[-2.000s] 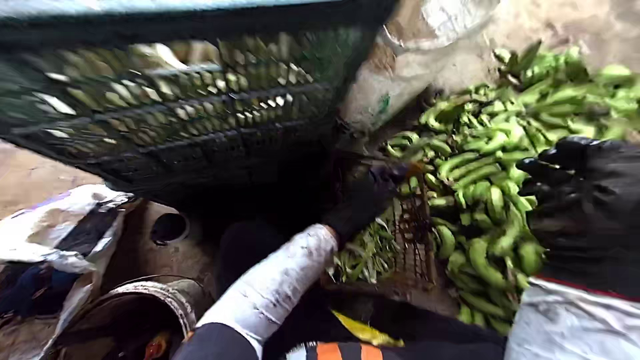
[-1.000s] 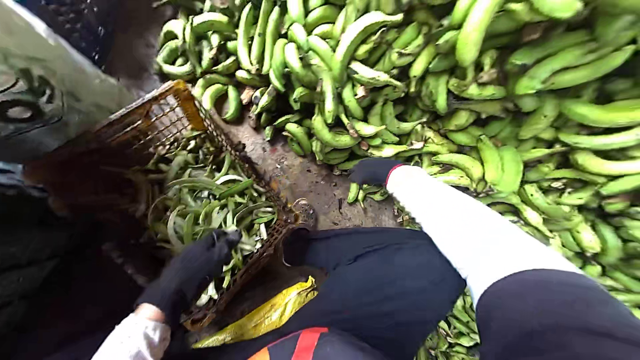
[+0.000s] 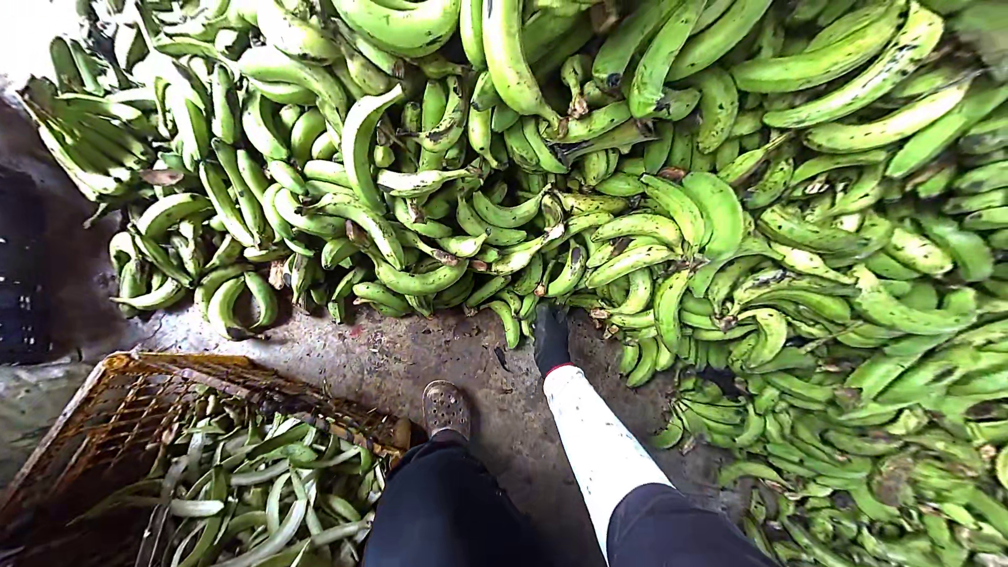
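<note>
A large heap of green plantains (image 3: 504, 213) spreads over the floor ahead and to the right. My right hand (image 3: 553, 339), in a black glove below a white sleeve, reaches to the heap's near edge. Its fingertips are at a small bunch (image 3: 508, 321) of plantains; whether they grip it cannot be told. My left hand is out of the picture. At the lower left, a worn yellow plastic crate (image 3: 177, 361) holds many green plantain peels (image 3: 272, 488).
My foot in a brown clog (image 3: 446, 409) stands on the dirty concrete floor (image 3: 488, 425) between crate and heap. A dark crate (image 3: 24, 268) is at the left edge. More plantains (image 3: 874, 472) lie at the lower right.
The view has swung toward the heap. My left hand, over the peel crate a second ago, has left the view. My right hand is still at the heap's near edge.
</note>
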